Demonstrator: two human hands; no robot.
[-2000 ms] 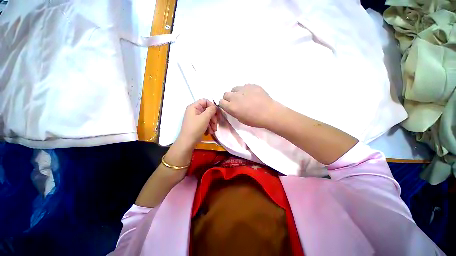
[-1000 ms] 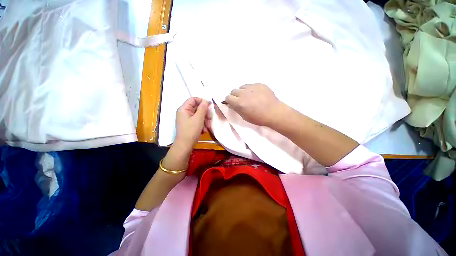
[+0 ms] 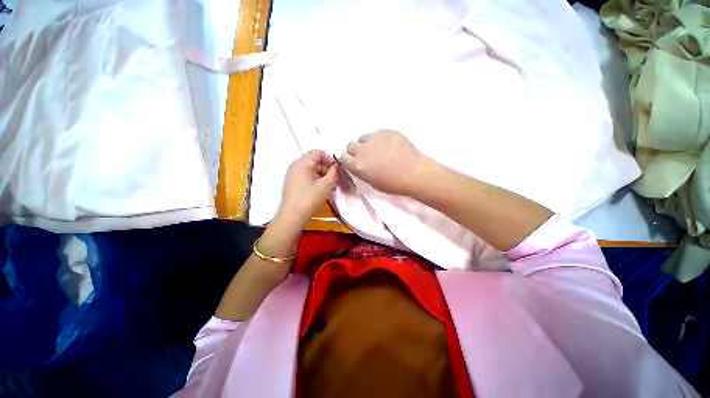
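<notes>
A pale pink, nearly white garment [image 3: 467,116] is spread over the table in front of me, with its near edge falling in folds towards my body. My left hand [image 3: 310,185] pinches the garment's edge between thumb and fingers. My right hand [image 3: 381,161] is curled just to the right, close to my left fingertips. A small dark tip, likely of thread snips [image 3: 336,159], shows between the hands; the rest is hidden in my right hand. Overexposure hides the seam detail.
A wooden strip [image 3: 240,128] divides the table. Left of it lies a stack of pink garments [image 3: 101,116], with a thin fabric strip [image 3: 247,62] across the wood. A pale green cloth heap [image 3: 671,116] is at the far right. Dark blue material [image 3: 148,311] lies below the table.
One second ago my hands were a little apart with the edge between them; now my left hand has shifted right and my right hand left, so they nearly meet.
</notes>
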